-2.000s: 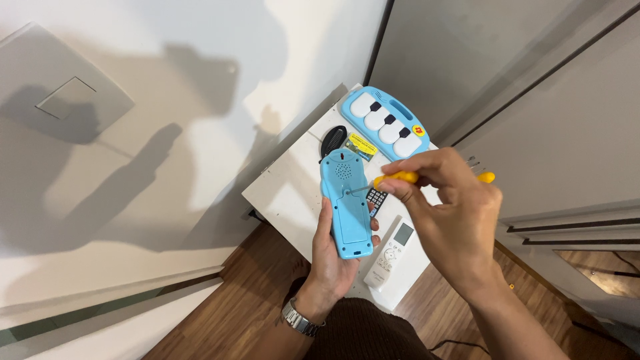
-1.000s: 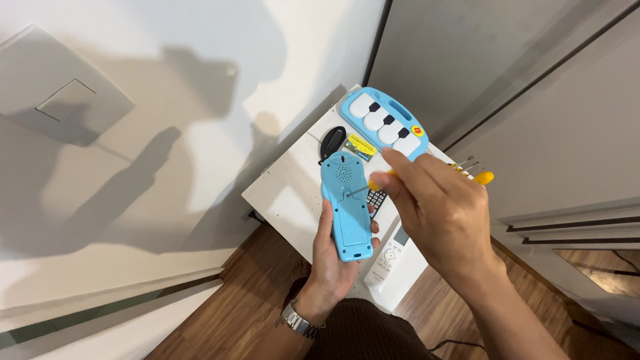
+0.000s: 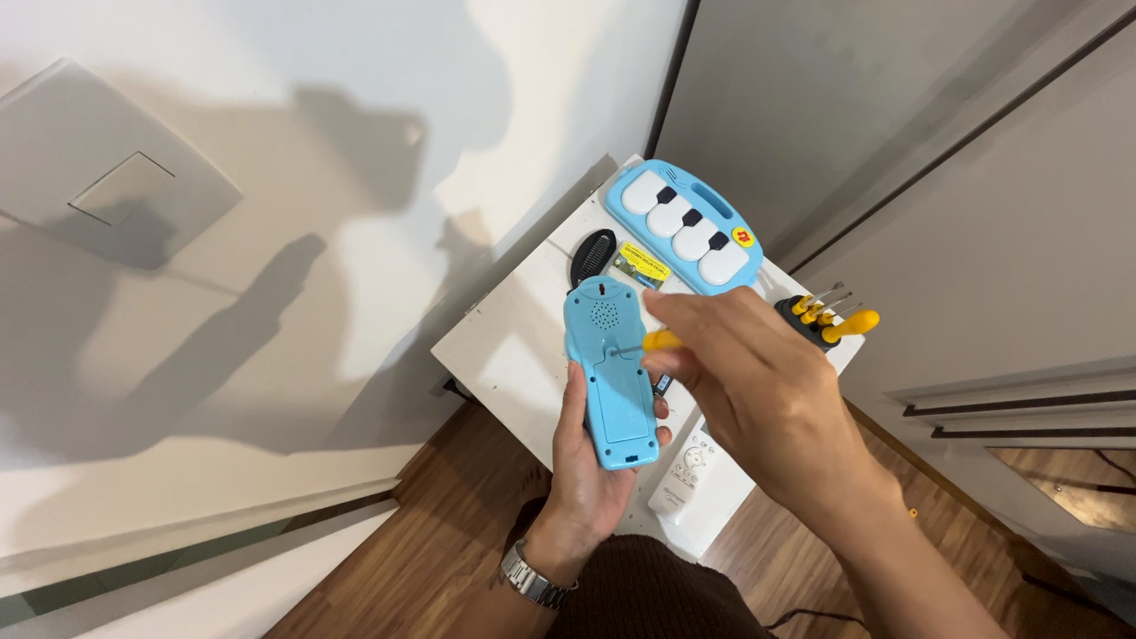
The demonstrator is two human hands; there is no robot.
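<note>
My left hand point(image 3: 590, 488) holds a light-blue plastic toy point(image 3: 621, 399) from below, its back turned up. That back shows speaker holes, a battery cover and several screw holes. In my right hand point(image 3: 763, 390) is a small screwdriver with a yellow handle point(image 3: 661, 341), pinched between thumb and fingers. The screwdriver's thin metal shaft reaches left to the screw hole at the upper edge of the battery cover. Whether the tip sits in the screw cannot be told.
On the white tabletop point(image 3: 506, 355) are a blue toy piano point(image 3: 683, 226), a black oval object point(image 3: 593, 256), a yellow-and-green package point(image 3: 642, 264), a white remote control point(image 3: 683, 470) and a black holder of yellow-handled screwdrivers point(image 3: 808, 324). A light switch point(image 3: 122, 188) is on the left wall.
My right hand has shifted and turned around the yellow handle, now hiding more of it than two seconds ago. The blue toy and my left hand have stayed in place.
</note>
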